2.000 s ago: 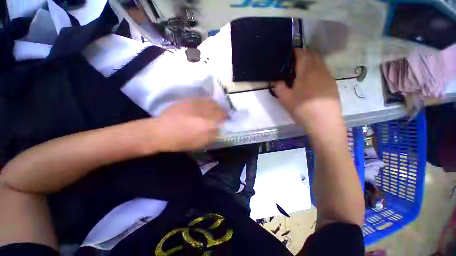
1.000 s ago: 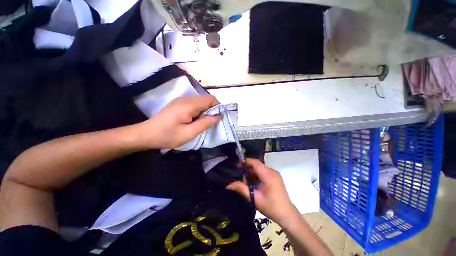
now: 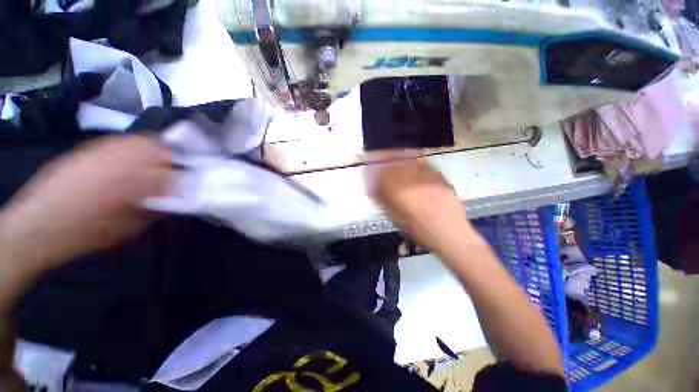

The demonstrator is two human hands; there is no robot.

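My left hand (image 3: 126, 180) is at the left, blurred, on a white panel (image 3: 237, 191) that is also blurred and stretches right to the table's front edge. The fingers seem to hold its left end. Black garment cloth (image 3: 138, 283) lies below it over my lap. My right hand (image 3: 406, 184) is on the front part of the table, just below the black cloth pad (image 3: 406, 113). It is blurred and its fingers are hard to make out; I cannot tell whether it holds anything.
The sewing machine (image 3: 490, 61) spans the top, with its presser foot area (image 3: 322, 115) left of the pad. Folded pink cloth (image 3: 609, 138) lies at the right. A blue plastic basket (image 3: 648, 268) stands below the table at right. White and black pieces (image 3: 115, 84) are heaped upper left.
My right hand has moved from the snips at the cloth's edge up onto the table near the pad. My left hand has moved left with the white panel. The snips are no longer clearly visible.
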